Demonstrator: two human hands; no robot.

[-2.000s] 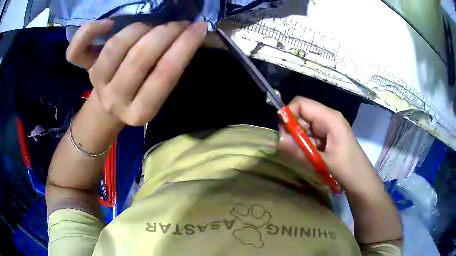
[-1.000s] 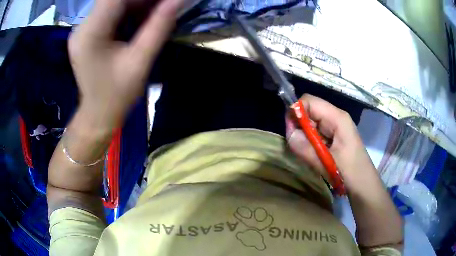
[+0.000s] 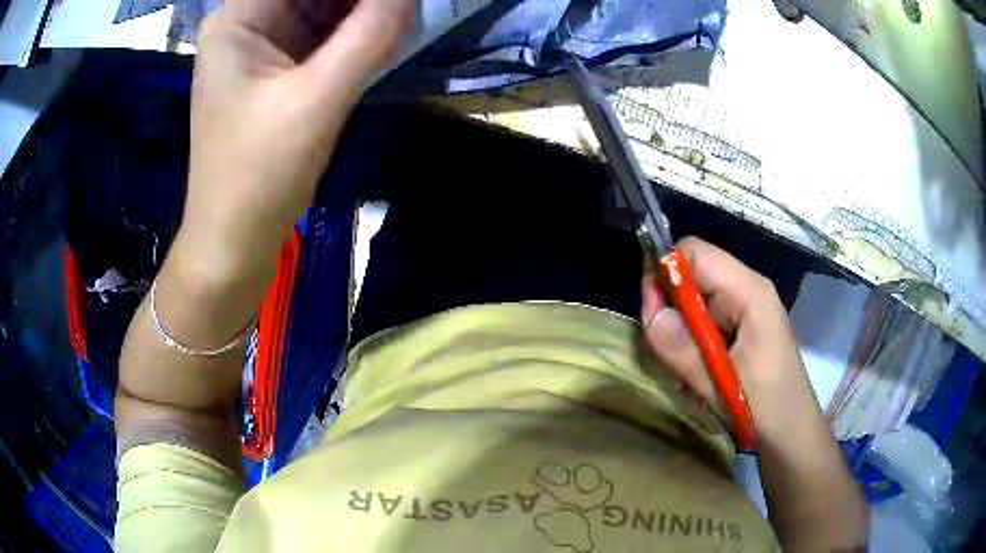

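My right hand (image 3: 719, 324) holds the fabric scissors (image 3: 708, 335) by their red-orange handles. The long grey blades point up and left, looking closed or nearly so, and their tip meets the dark edge of the light blue-grey cloth piece (image 3: 649, 27) at the table's front edge. Dark navy strips run along that cloth. My left hand (image 3: 308, 54) is at the top left, over the cloth's left part, its fingers blurred and partly cut off by the frame. Whether it grips cloth I cannot tell.
The white table (image 3: 800, 119) has ruler markings on its worn front edge. A pale green machine part (image 3: 930, 54) is at the top right. A red-rimmed basket (image 3: 276, 346) with dark cloth stands lower left. Striped cloth (image 3: 881, 367) and a clear plastic bag (image 3: 914, 475) are at the right.
My left hand has moved up from the near cloth edge, and its fingers no longer pinch in clear view. More of the blue-grey cloth now shows on the table. The scissors stay in my right hand.
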